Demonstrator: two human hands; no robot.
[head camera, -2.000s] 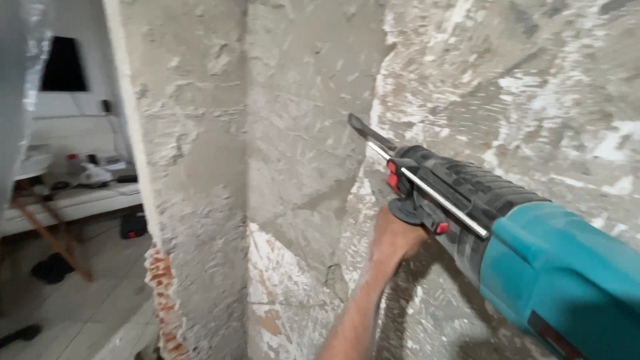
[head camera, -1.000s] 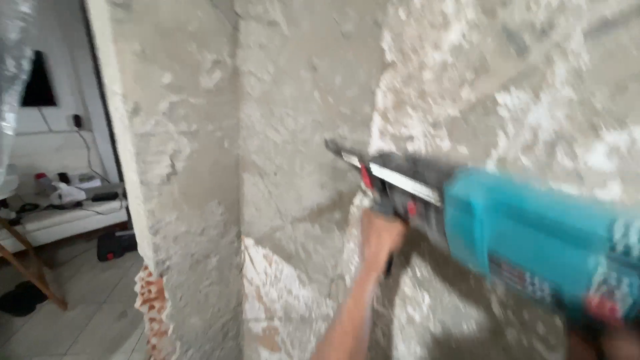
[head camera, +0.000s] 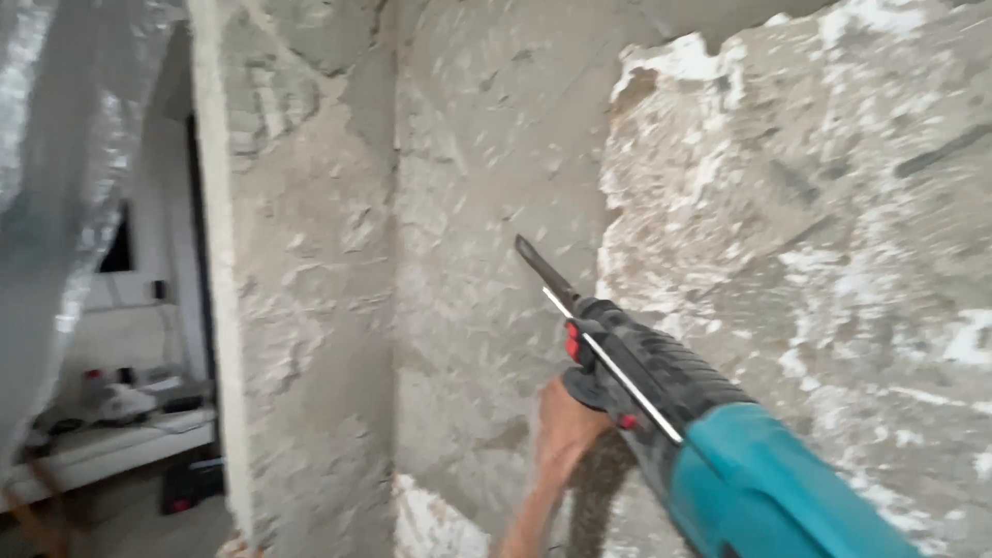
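A teal and black rotary hammer (head camera: 775, 465) reaches in from the lower right, angled up and left. Its steel chisel bit (head camera: 546, 267) points at the grey plastered wall (head camera: 480, 170); whether the tip touches is not clear. A metal depth rod (head camera: 620, 376) runs along the tool's side. My left hand (head camera: 570, 426) is wrapped round the side handle under the front of the tool, with its fingers partly hidden. My right hand is outside the view. Right of the bit, the wall surface is rough, with white and brown patches (head camera: 697, 163).
A wall corner (head camera: 395, 232) stands left of the bit, and the wall's pale edge (head camera: 221, 279) borders an opening. Clear plastic sheeting (head camera: 70, 178) hangs there. Beyond it are a white bench (head camera: 132, 457) with assorted items and a dark case (head camera: 190, 484) on the floor.
The view has shifted upward, showing more of the upper wall. The rotary hammer now slants more steeply up and left than one second ago. My right hand, partly visible then, has left the view.
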